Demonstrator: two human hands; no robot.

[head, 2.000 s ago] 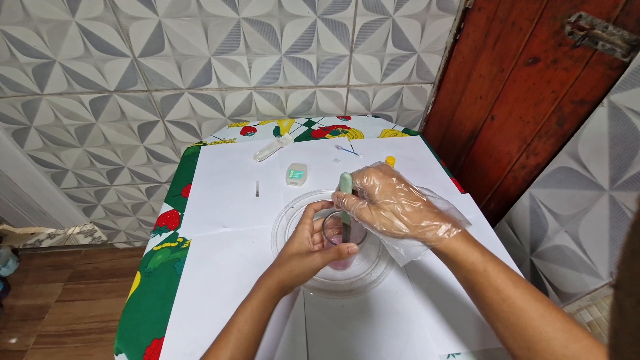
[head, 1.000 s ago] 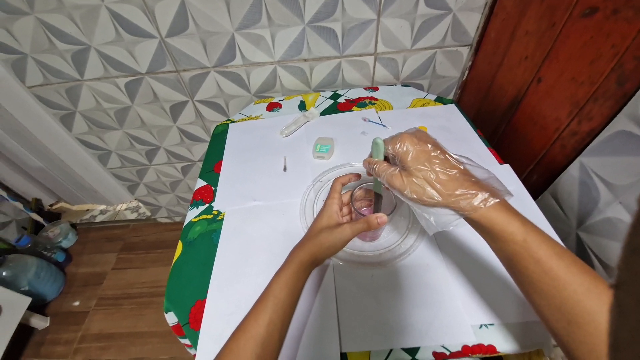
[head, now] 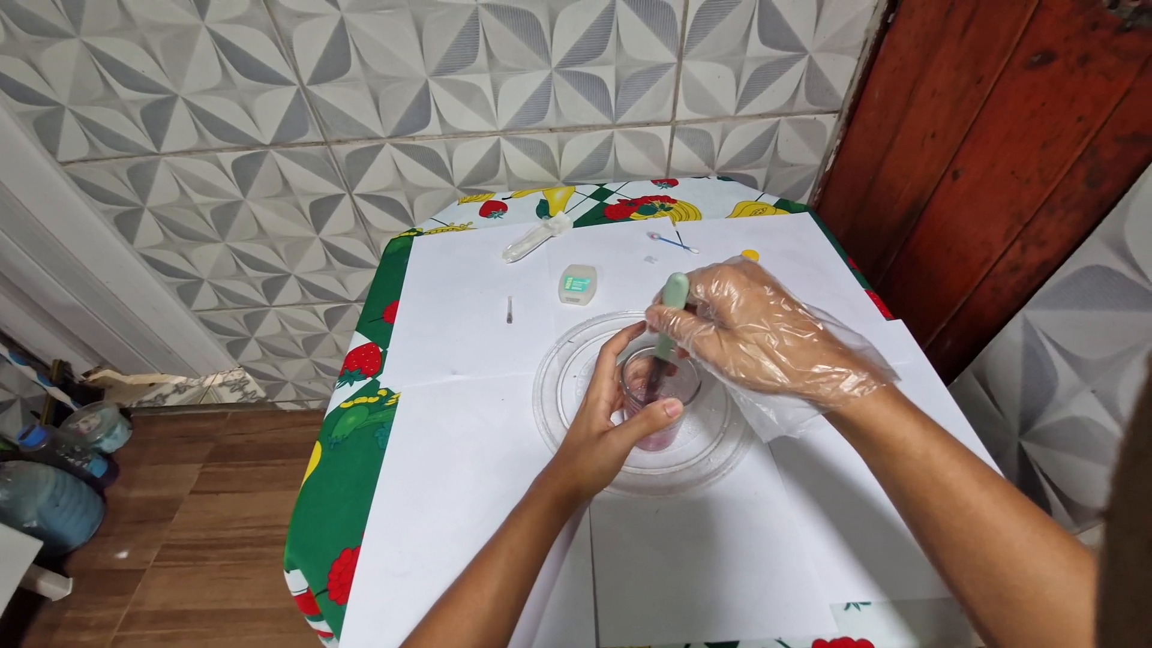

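Note:
My bare left hand (head: 605, 423) is wrapped around a clear drinking glass (head: 691, 385) with a pinkish content at its bottom. In a loose clear plastic glove, my right hand (head: 756, 328) grips the pale green handle of a utensil (head: 674, 292), whose darker lower end is inside the glass. The glass is over a round clear plate (head: 562, 423) with ridged rings. Behind the plate lie a small translucent container with a green label (head: 578, 284), a white tube-like item (head: 537, 238) and a blue cotton swab (head: 672, 242).
White paper sheets (head: 468, 432) cover a fruit-patterned tablecloth (head: 342, 504). A small thin item (head: 509, 310) lies left of the container, and a yellow round thing (head: 750, 256) is behind my right hand. Plastic bottles (head: 49, 504) stand on the floor at left. A tiled wall and red wooden door border the table.
Both hands keep their hold on the glass and the green-handled utensil. The view has shifted somewhat; nothing on the table has plainly moved.

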